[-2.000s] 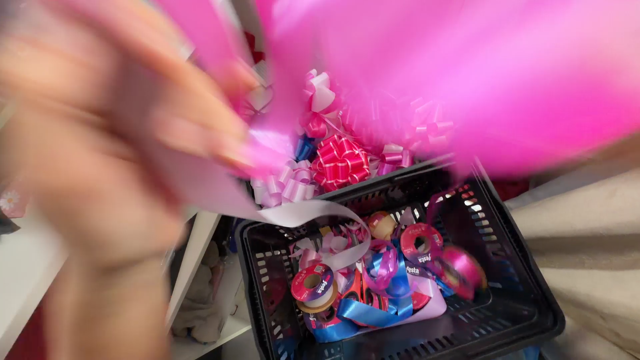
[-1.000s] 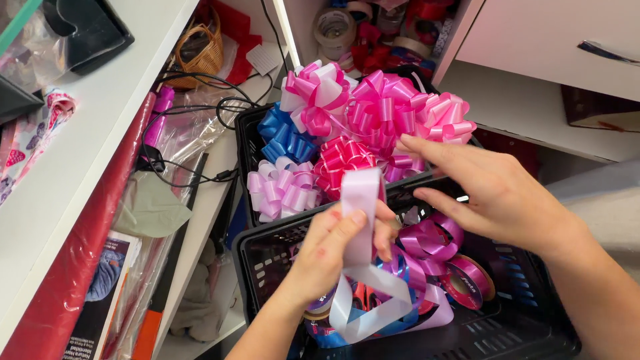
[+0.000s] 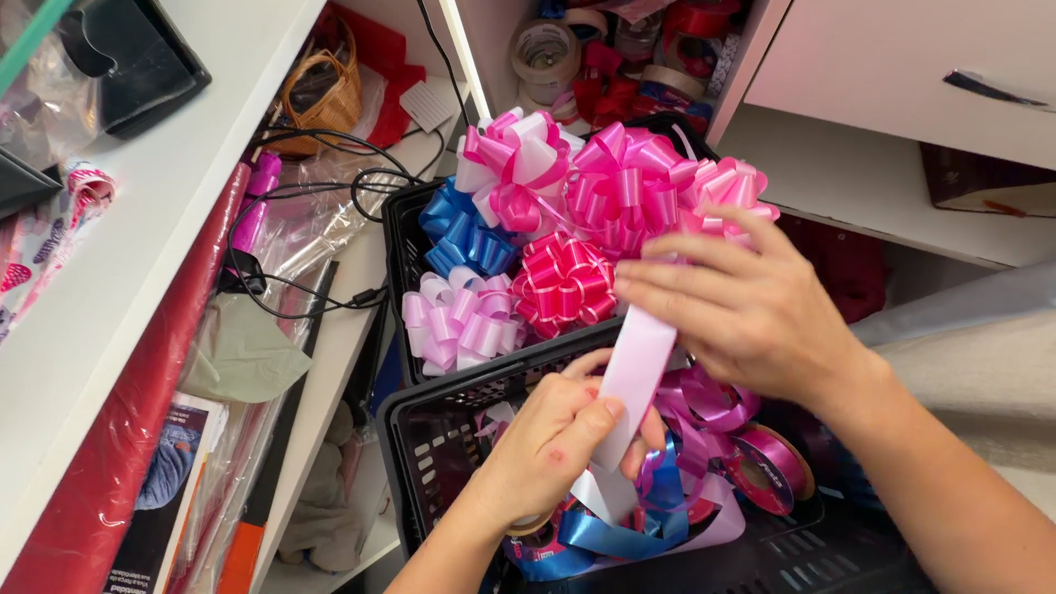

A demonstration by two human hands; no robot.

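My left hand (image 3: 561, 441) pinches a folded length of pale pink ribbon (image 3: 635, 371) between thumb and fingers. At the ribbon's upper end is my right hand (image 3: 730, 305), slightly blurred, its fingers extended over that end; whether they grip it cannot be told. Below both hands, a black plastic basket (image 3: 495, 375) holds ribbon spools, among them a magenta ribbon spool (image 3: 767, 469), and loose blue ribbon (image 3: 615, 535). Behind it, a second black basket (image 3: 398, 272) holds several pull bows, including a red bow (image 3: 565, 285), a blue bow (image 3: 469, 229) and a lilac bow (image 3: 462, 320).
At left is a white shelf (image 3: 165, 177), with a red wrapped roll (image 3: 140, 429), black cables (image 3: 330, 186) and a wicker basket (image 3: 326, 95) beyond. More tape rolls (image 3: 544, 58) lie at the back. A white drawer (image 3: 916, 62) is at upper right.
Two seconds ago both hands were not clearly visible, and blurred pink filled the top of the view. Since one second ago, my right hand has come over the upper end of the ribbon.
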